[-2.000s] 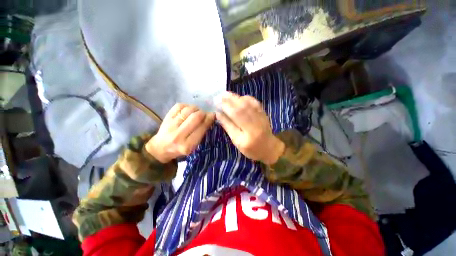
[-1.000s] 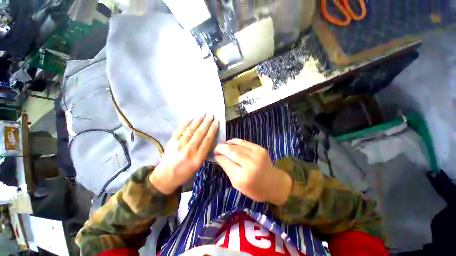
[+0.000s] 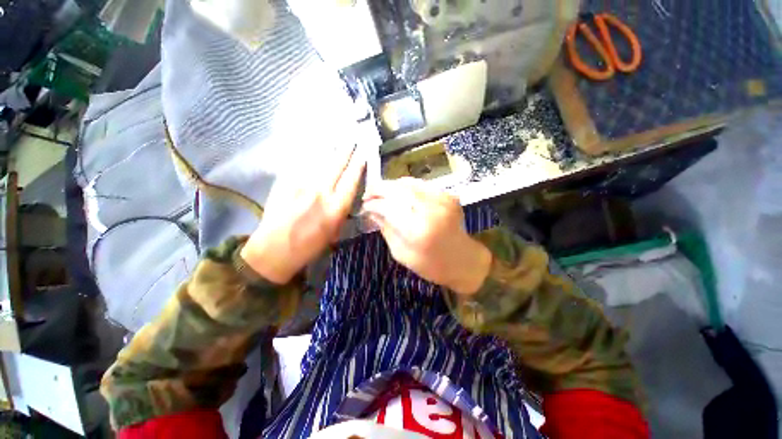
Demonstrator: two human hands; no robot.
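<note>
A grey garment panel (image 3: 231, 94) with fine stripes lies over the table's left part and up to the overlock machine (image 3: 437, 103). Its right edge runs by the small metal presser foot area (image 3: 367, 86). My left hand (image 3: 300, 219) lies on the panel near that edge, fingers extended and pressing it down; overexposure blurs the fingertips. My right hand (image 3: 424, 231) pinches the panel's near edge between thumb and fingers, just right of my left hand. A brass-coloured line (image 3: 193, 176) runs down the panel's left side.
Orange-handled scissors (image 3: 603, 47) lie on the blue mat (image 3: 677, 77). Speckled trimmings (image 3: 506, 141) are heaped by the machine. More grey cloth (image 3: 141, 257) hangs at left. A green-rimmed crate (image 3: 699, 266) holds grey pieces at right, below the table edge.
The panel and both hands have moved forward towards the machine. My left hand has gone from pinching the edge to lying flat on the cloth. More of the machine, mat and scissors shows.
</note>
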